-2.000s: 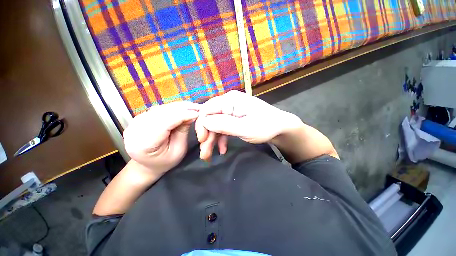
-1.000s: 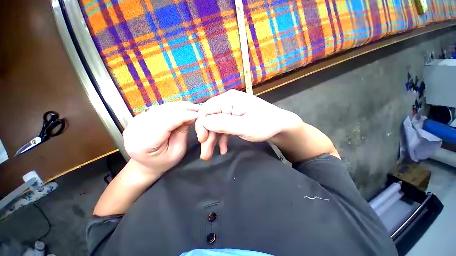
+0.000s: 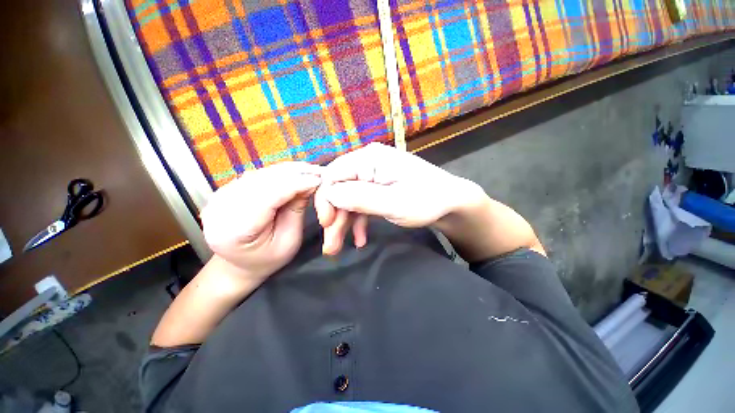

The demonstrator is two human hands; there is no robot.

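My left hand [image 3: 256, 216] and my right hand [image 3: 395, 187] are bare and meet at the fingertips in front of my chest, by the table's near edge. The thumbs and index fingers are pinched together. I cannot tell whether something small is between them. Behind them the plaid fabric [image 3: 298, 81], in orange, yellow, purple and turquoise checks, lies on the table. A wooden measuring stick [image 3: 392, 73] lies across the fabric, its near end by my right hand.
A silver metal rail [image 3: 151, 133] runs along the fabric's left edge. Fabric shears [image 3: 66, 215] lie on the brown tabletop [image 3: 64, 121] at left. A small yellowish block [image 3: 676, 10] sits on the fabric at upper right. Grey floor [image 3: 556, 169], a cardboard box [image 3: 662, 284] and a black-framed roller unit [image 3: 657, 347] are at right.
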